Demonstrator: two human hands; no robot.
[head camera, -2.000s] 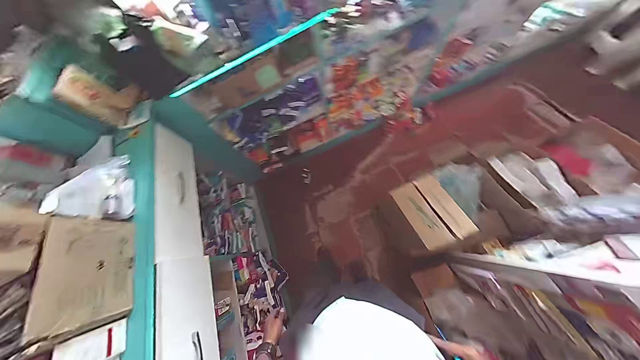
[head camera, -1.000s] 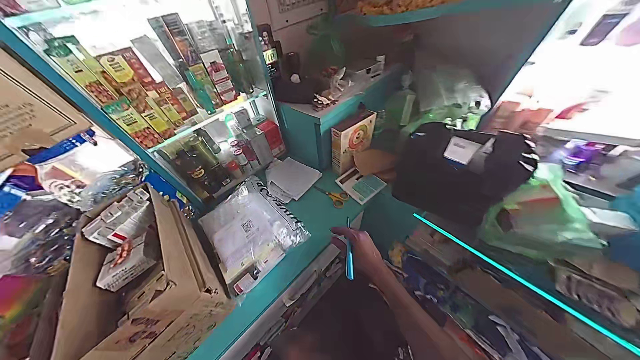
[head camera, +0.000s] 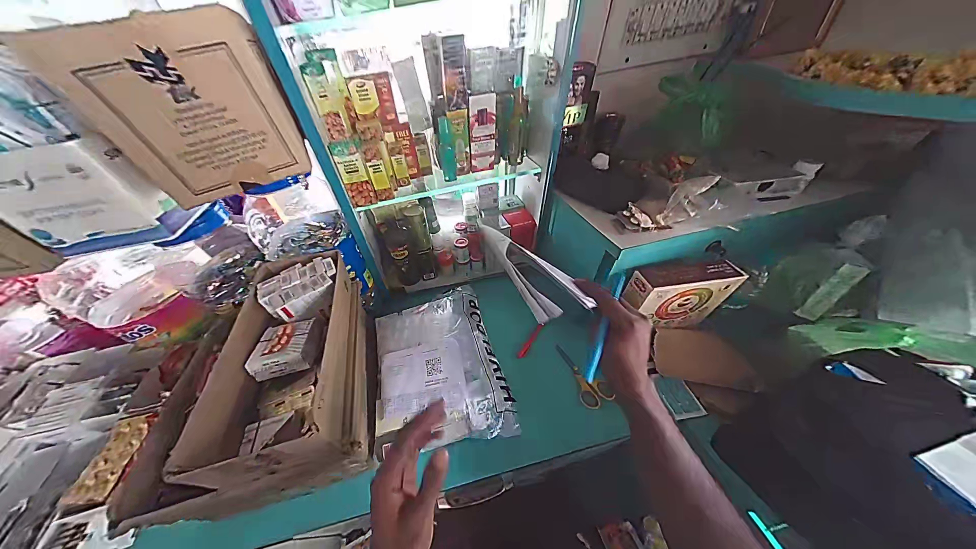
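My right hand (head camera: 627, 341) grips folded white papers (head camera: 534, 278) by their right end, with a blue pen (head camera: 599, 335) also held in it. The papers are raised over the teal counter (head camera: 545, 404). Beneath them lie a red pen (head camera: 530, 341) and yellow-handled scissors (head camera: 591, 390). My left hand (head camera: 412, 473) is held over the counter's front edge with fingers apart and nothing in it. Just beyond it is a clear plastic mailing bag (head camera: 450, 366) with a printed sheet bearing a code.
An open cardboard box (head camera: 343, 396) of small cartons stands at the left. Behind the counter rises a lit glass display case (head camera: 450, 187) with bottles and boxes. A printed carton (head camera: 686, 290) and a black bag (head camera: 823, 450) are at the right.
The view has swung from the shop's shelves to the counter. The papers, lying on the counter one second ago, are now lifted in my right hand. My left hand has come into view.
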